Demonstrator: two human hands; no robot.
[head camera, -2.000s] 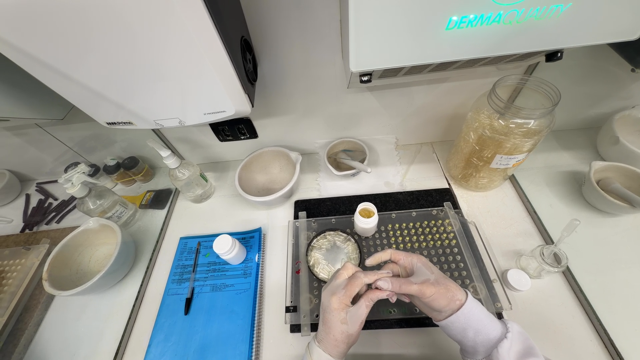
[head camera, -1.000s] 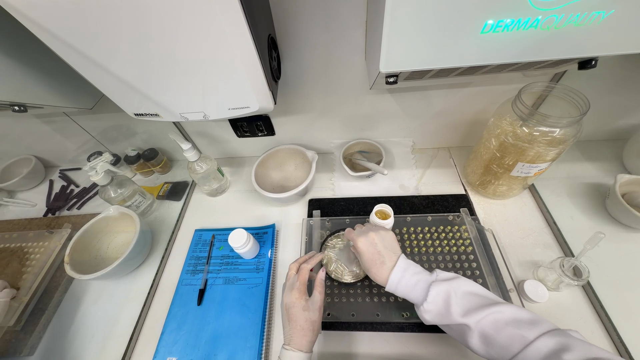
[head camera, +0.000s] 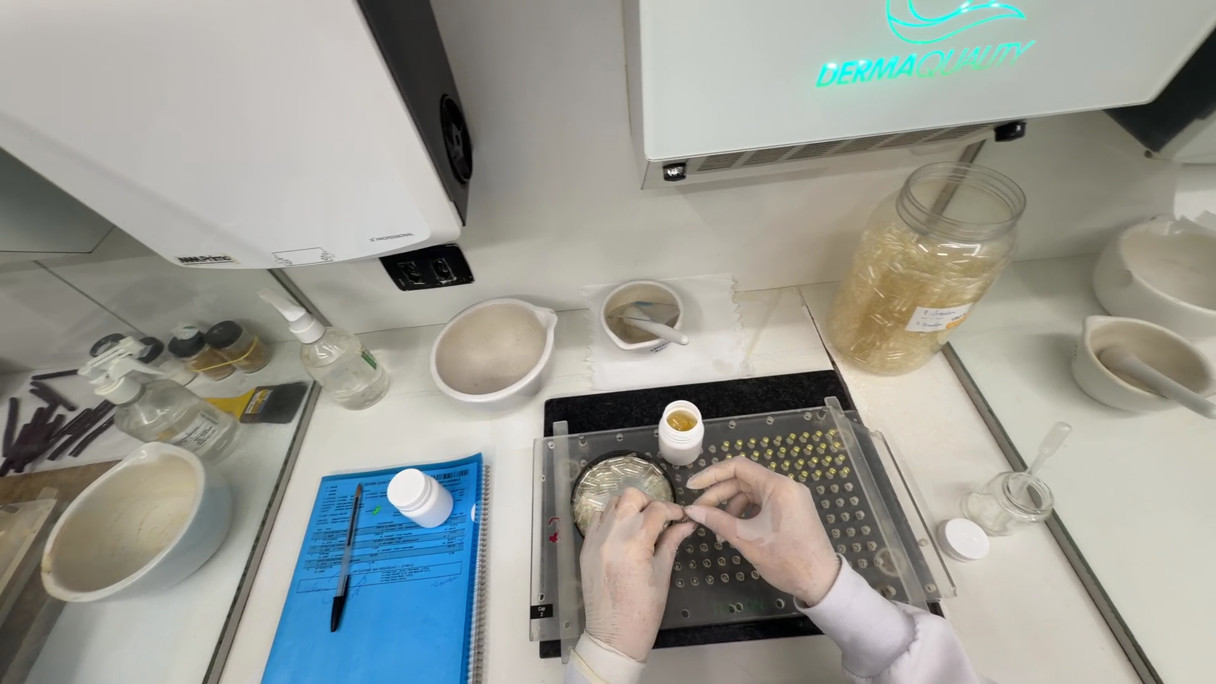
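My left hand (head camera: 627, 570) and my right hand (head camera: 765, 522), both in thin translucent gloves, meet fingertip to fingertip above a capsule-filling board (head camera: 760, 594). Something very small seems pinched between them, probably a capsule; the fingers mostly hide it. Just behind my left fingers, a round dark-rimmed dish of clear empty capsules (head camera: 622, 480) rests on the board. An open white plastic bottle (head camera: 681, 439) with yellow contents stands at the board's back. Yellow-filled capsules (head camera: 798, 451) occupy the back right holes, while pale ones sit in other holes.
On the left, a white bottle (head camera: 420, 498) and a pen (head camera: 348, 560) lie on a blue notebook (head camera: 304, 617). Behind are a mortar (head camera: 494, 351) and a smaller mortar with pestle (head camera: 641, 315). A large capsule jar (head camera: 921, 275), glass jar (head camera: 1009, 503) and white cap (head camera: 963, 540) stand right.
My right hand has moved from the capsule dish back to my left hand, and their fingertips now meet. The left hand has come up beside the dish.
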